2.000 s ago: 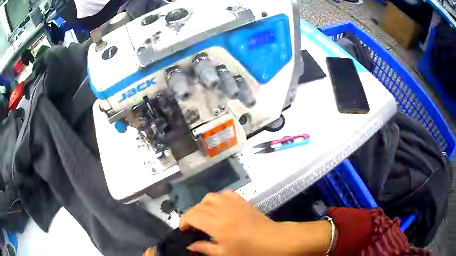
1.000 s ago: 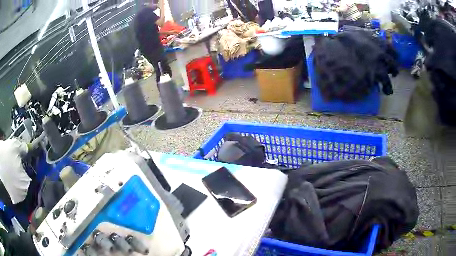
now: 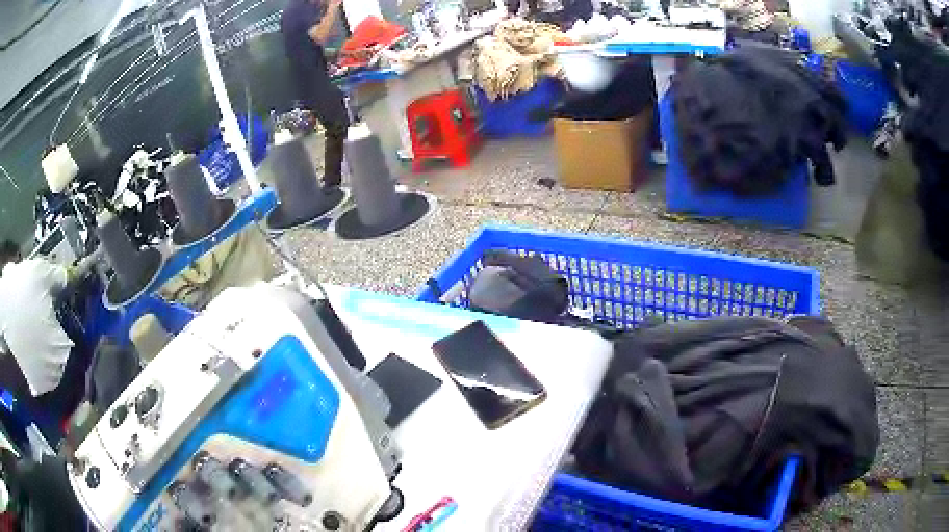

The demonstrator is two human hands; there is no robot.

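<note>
No hand is in the picture. The white overlock machine [image 3: 234,416] with its blue control panel [image 3: 283,400] stands at the lower left, its lower part cut off by the bottom edge. Grey tension knobs [image 3: 250,480] show on its front. The thread snips [image 3: 432,514], pink and blue, lie right of it at the bottom edge. A black mobile phone [image 3: 489,372] and a flat black piece [image 3: 403,388] lie on the white table [image 3: 520,457]. Dark grey garments [image 3: 718,405] are heaped in and over a blue plastic basket [image 3: 666,275] right of the table.
Grey thread cones [image 3: 372,182] stand on a rack behind the machine. Farther back are a person in dark clothes [image 3: 312,73], a red stool [image 3: 442,130], a cardboard box [image 3: 598,151] and a blue bin of dark cloth [image 3: 739,203]. Another person in white [image 3: 36,317] is at the left.
The view has swung right and up, away from the needle area. My right hand, which held black cloth two seconds ago, is out of the picture. Since one second ago the view has shifted slightly.
</note>
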